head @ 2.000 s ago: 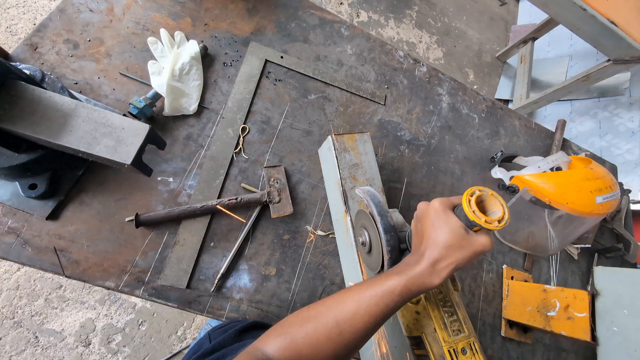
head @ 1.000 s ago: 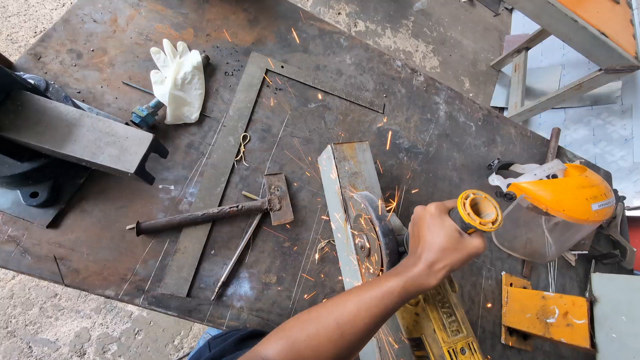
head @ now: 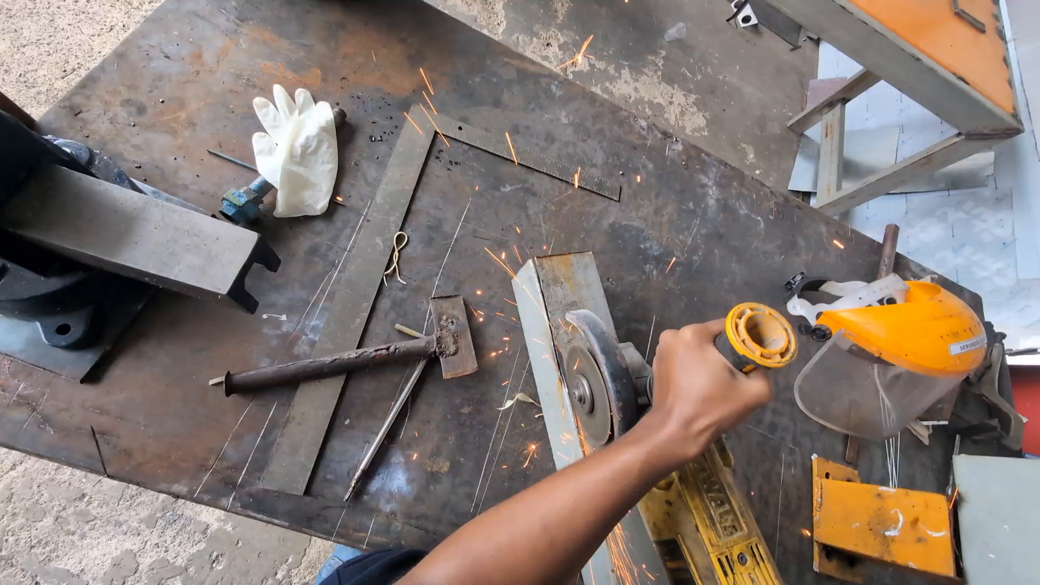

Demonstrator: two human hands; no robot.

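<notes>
My left hand (head: 707, 390) is closed around the side handle of a yellow DeWalt angle grinder (head: 715, 520), the handle's yellow end showing past my fist. The grinder's disc (head: 587, 392), partly covered by its guard, meets a grey square steel tube (head: 540, 325) lying on the steel table. Sparks fly from around the disc and along the tube toward the bottom edge. My right hand is out of view. Left of the tube lie a welded steel hammer (head: 325, 366), a thin metal rod (head: 386, 431) and a large steel square (head: 357, 292).
At left stand a vise-like black tool (head: 65, 325) and a grey steel channel (head: 130, 227). A white glove (head: 301, 154) lies over a blue-ended tool (head: 244, 203). At right are a yellow face shield (head: 910, 333), an orange steel bracket (head: 886, 520) and a steel frame (head: 894, 179) beyond the table.
Two seconds ago no flying sparks showed; they appear one second ago and still fly now. My left hand keeps its hold on the side handle.
</notes>
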